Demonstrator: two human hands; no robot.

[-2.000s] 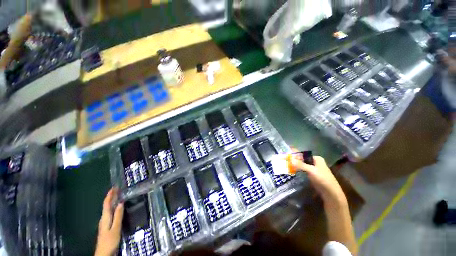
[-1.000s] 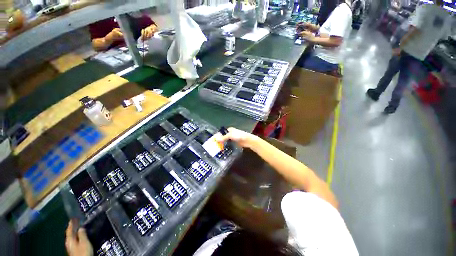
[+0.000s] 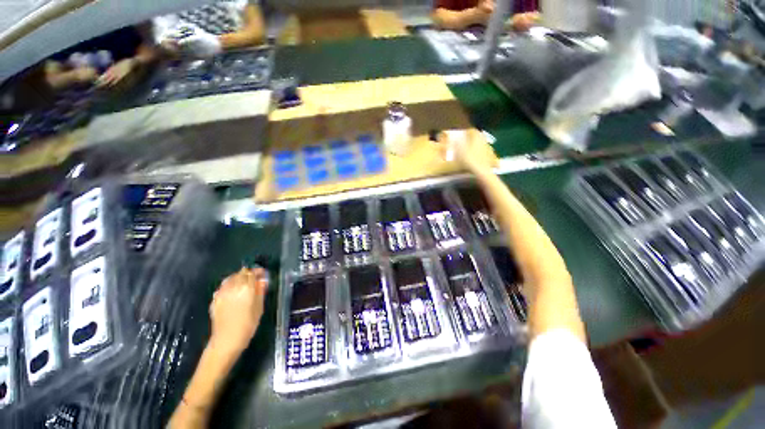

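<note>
A clear blister tray [image 3: 335, 273] of black keypad phones [image 3: 417, 307] lies on the green bench in front of me, in two rows. My left hand [image 3: 239, 303] is just left of the tray, fingers bent down near the bench; whether it holds anything is unclear. My right hand [image 3: 471, 151] reaches over the tray's right part to the tan board [image 3: 428, 92], its fingertips at a small white piece [image 3: 455, 142]. It is blurred, so I cannot tell whether it grips the piece. My right forearm hides some phones.
A film sheet with blue marks [image 3: 330, 162] and a bottle [image 3: 397, 131] are on the board. Stacked trays stand at left, the upper one [image 3: 117, 293] with white items. Another phone tray [image 3: 625, 251] is at right. A plastic bag [image 3: 608, 84] hangs upper right. People's hands show beyond.
My view has turned back left. My left hand has left the tray's edge. My right hand has moved from the tray's right phones to the board; the orange-marked item no longer shows in it.
</note>
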